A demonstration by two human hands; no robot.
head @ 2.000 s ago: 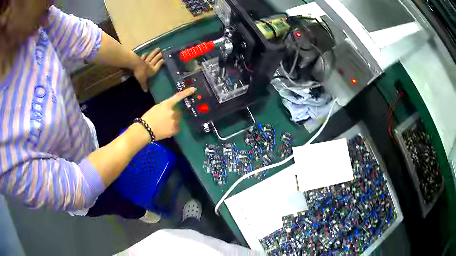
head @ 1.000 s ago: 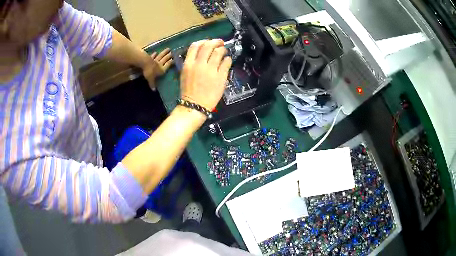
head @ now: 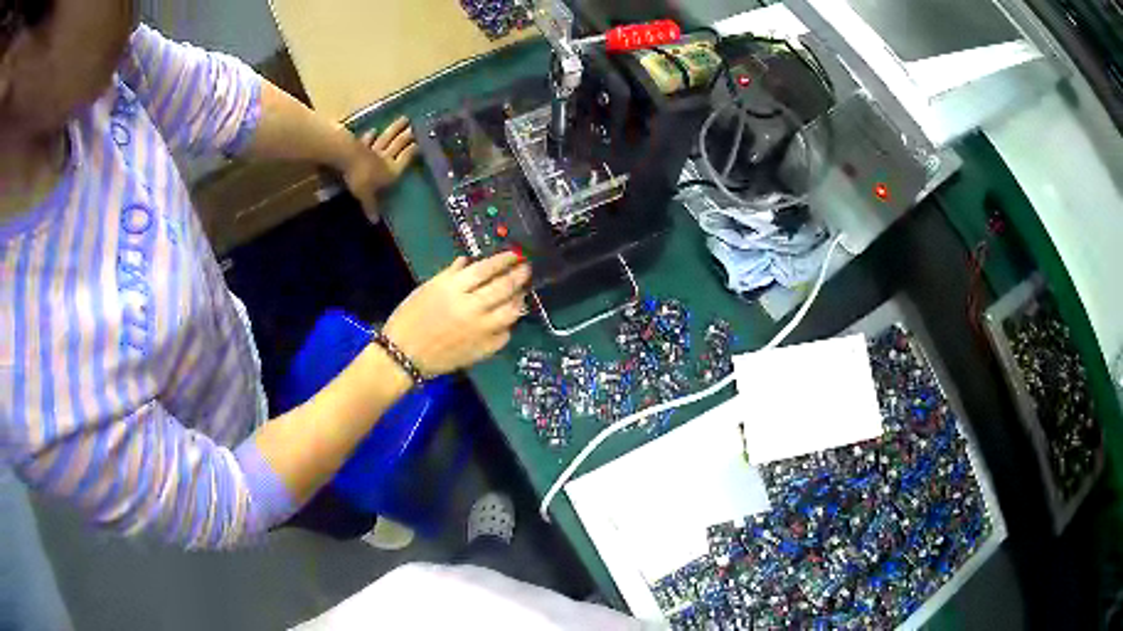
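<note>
Neither of my hands is in view. Nearest in front of me is a board tray (head: 993, 542) full of small circuit boards (head: 850, 530). A black test fixture (head: 591, 253) stands on the green bench, its clear acrylic plate (head: 569, 185) under a metal toggle clamp. The clamp's red grip (head: 643, 35) points away from the panel's front. Another person's hand (head: 462, 314) has its fingertips at the red button on the fixture's panel. That person's other hand (head: 379, 166) rests at the bench edge, beside the fixture.
Loose boards (head: 616, 370) lie beside the fixture's silver handle. A white cable (head: 653, 422) curves across the bench. White card (head: 808, 401) lies over the tray. A grey metal box (head: 862, 160) and crumpled cloth (head: 757, 247) are behind. A blue stool (head: 382, 419) stands below.
The other person's hand went from the panel to the clamp, then back to the panel near the red button. The red grip has swung from the fixture's front to its back.
</note>
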